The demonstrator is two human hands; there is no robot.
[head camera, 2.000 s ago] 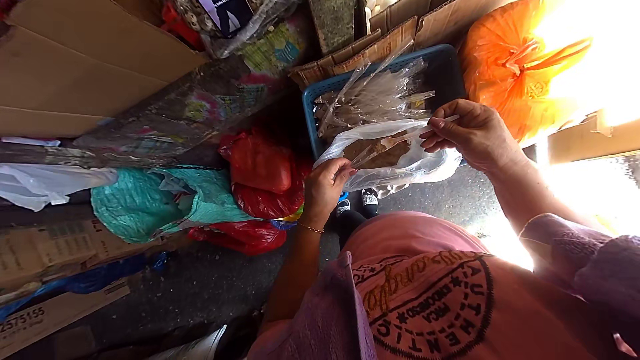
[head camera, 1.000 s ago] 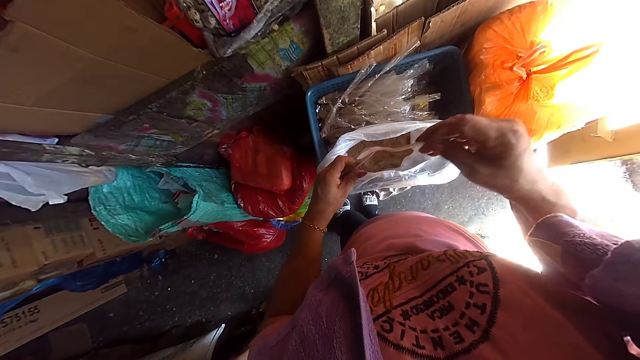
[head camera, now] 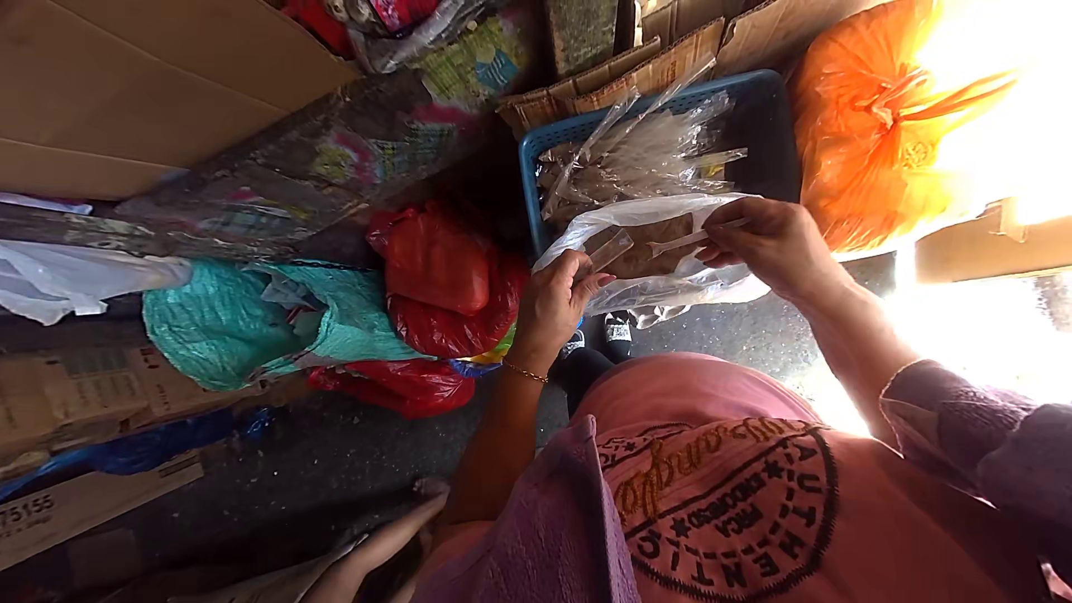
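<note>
A white plastic bag (head camera: 720, 289) hangs open over the near side of a blue plastic basket (head camera: 529, 180), with brown powdery-looking contents (head camera: 670, 243) inside. My left hand (head camera: 557, 301) is at the bag's left edge, its fingers closed on a small clear plastic sachet (head camera: 611, 249). Over the bag's right side, my right hand (head camera: 766, 243) pinches a small light-coloured scoop or spoon (head camera: 682, 243), whose tip points into the bag. Clear plastic packets (head camera: 645, 159) lie in the basket just beyond.
An orange tied bag (head camera: 888, 126) stands right of the basket. Red plastic bags (head camera: 444, 268) and a green woven sack (head camera: 226, 322) are at the left. Cardboard (head camera: 151, 84) fills the upper left. Another person's bare limb (head camera: 377, 544) shows at the bottom.
My right hand has lowered toward the bag's right side, and the light-coloured tool now shows over the opening. My left hand stays at the left edge.
</note>
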